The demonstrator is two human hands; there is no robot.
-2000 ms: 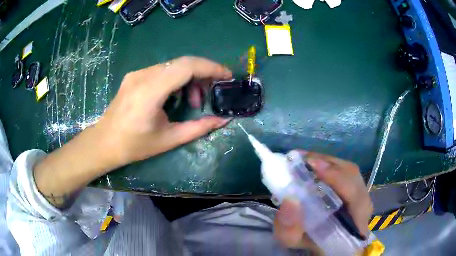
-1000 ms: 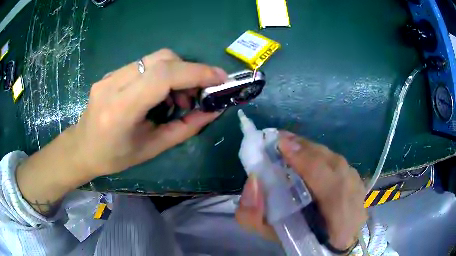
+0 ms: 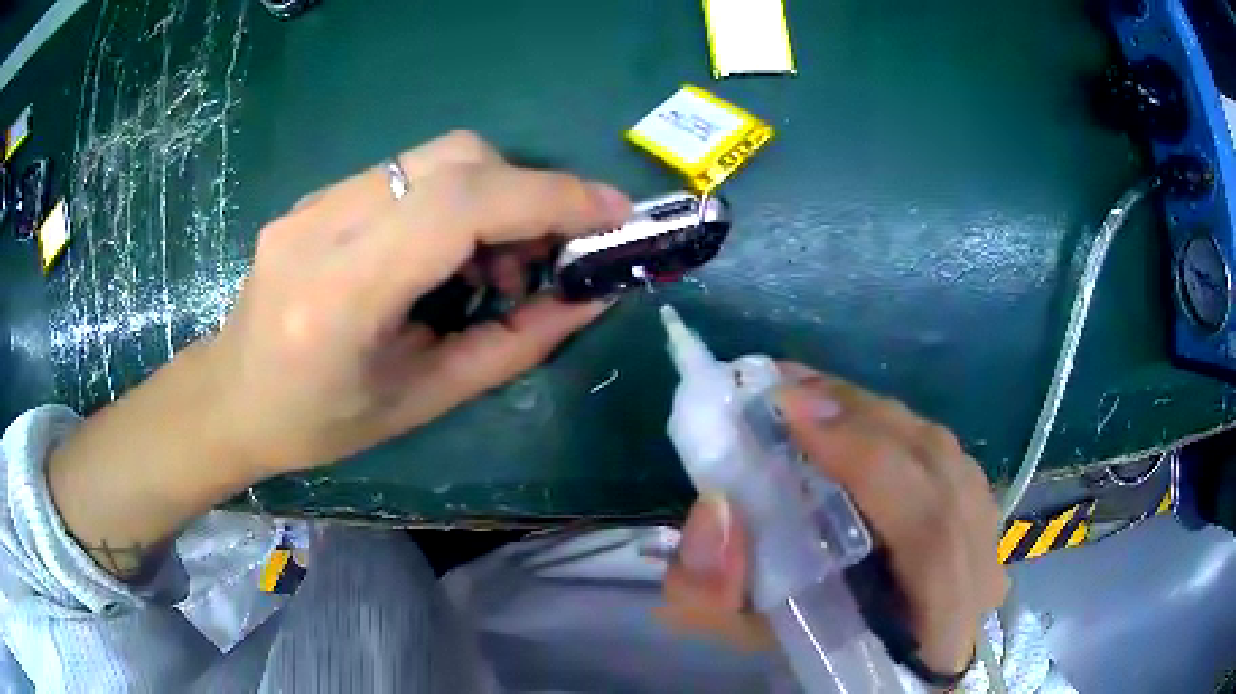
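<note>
My left hand grips a black watch housing with a shiny rim by its left end, tilted up on edge above the bench. A silver-white battery with yellow edges hangs from the housing's far right end by short leads. My right hand holds the clear-white glue syringe. The syringe's tip points at the housing's near side, a small gap below it. A small white spot shows on that side; I cannot tell whether it is glue.
The green bench is scratched at left. Another battery lies at the top. Small housings and a battery lie at far left. A blue controller with a clear air hose stands at right. The bench's near edge crosses below my hands.
Since two seconds ago, my left hand has tilted the housing from flat onto its edge, and the battery has turned to show its face. The syringe tip has moved slightly up beside the housing.
</note>
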